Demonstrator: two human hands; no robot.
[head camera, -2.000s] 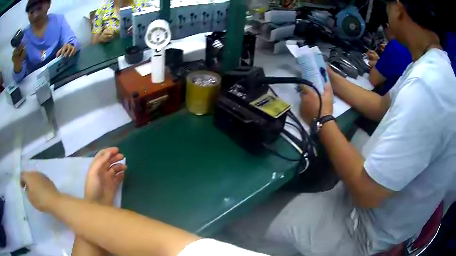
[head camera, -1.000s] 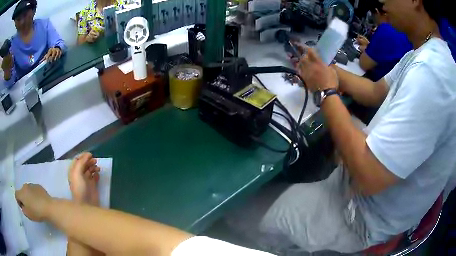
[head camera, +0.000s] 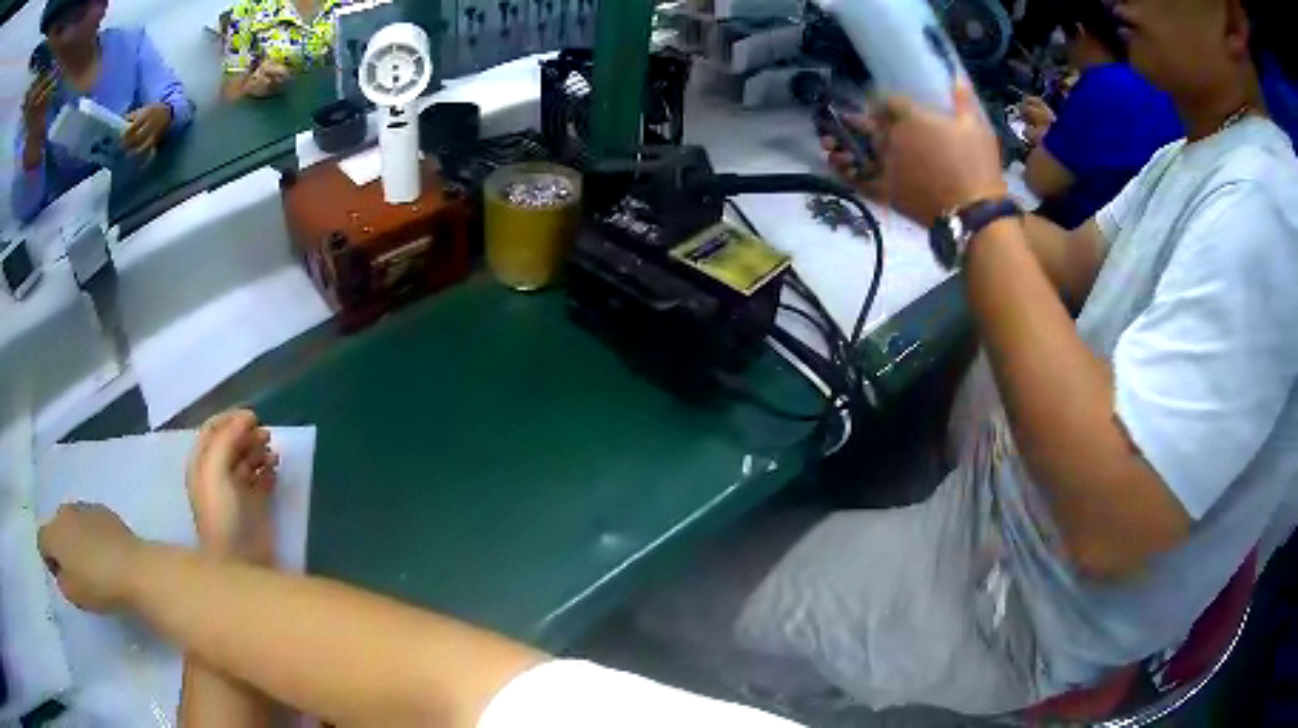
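Note:
A white sheet (head camera: 292, 498) lies on the green bench at the lower left. My right forearm crosses over my left forearm above it. My right hand (head camera: 88, 555) is curled at the sheet's left part; whether it holds something is hidden. My left hand (head camera: 232, 469) rests on the sheet with its fingers loosely bent and nothing visible in it.
Behind are a wooden box (head camera: 370, 235) with an upright white fan (head camera: 399, 121), a yellow tub (head camera: 530, 228) and a black soldering station (head camera: 669, 292) with cables. A person (head camera: 1182, 327) sits close at right; others sit beyond the pale ledge.
The view has shifted right since the oldest frame. My hands keep nearly the same pose on the sheet. The person at right has raised the carton; the far-left person now holds a box.

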